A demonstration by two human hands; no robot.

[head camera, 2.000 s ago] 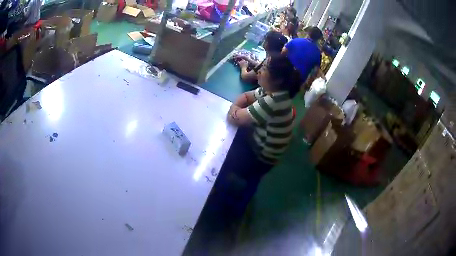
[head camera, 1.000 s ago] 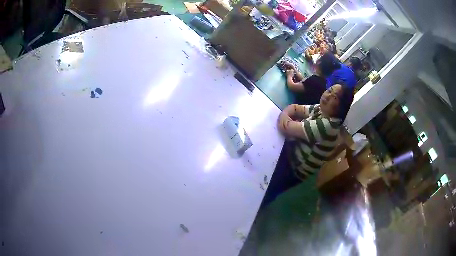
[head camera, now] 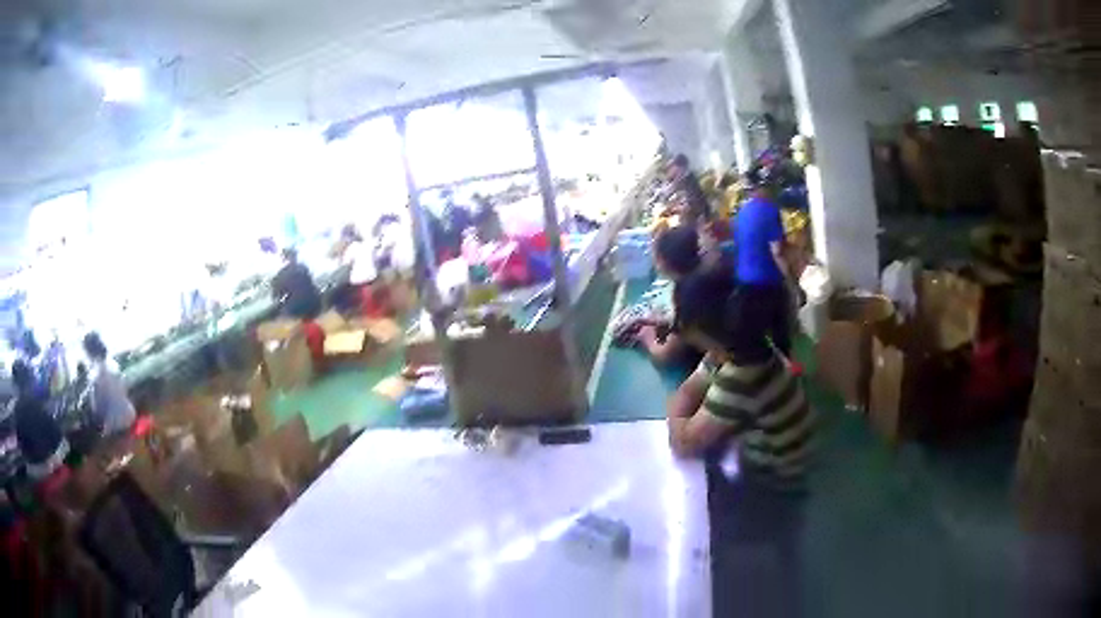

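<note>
Neither of my hands is in the picture. A small pale blue-grey retail box [head camera: 600, 534] lies on the white glossy table [head camera: 465, 537], near its right side. The box is blurred and its print cannot be read. A dark flat item [head camera: 564, 435] lies at the table's far edge, beside a small blurred heap of clear or whitish scraps [head camera: 489, 438].
A person in a green and white striped shirt [head camera: 761, 417] leans on the table's right edge. Brown cartons [head camera: 899, 374] stand at the right, near a tall carton stack [head camera: 1069, 350]. Open cartons [head camera: 272, 459] and a dark chair [head camera: 135, 543] are at the left. A large cardboard piece [head camera: 513, 377] stands beyond the table.
The view has tilted up from the table to the hall, so the table now shows lower down. The striped-shirt person's head has turned away. The box still lies on the table.
</note>
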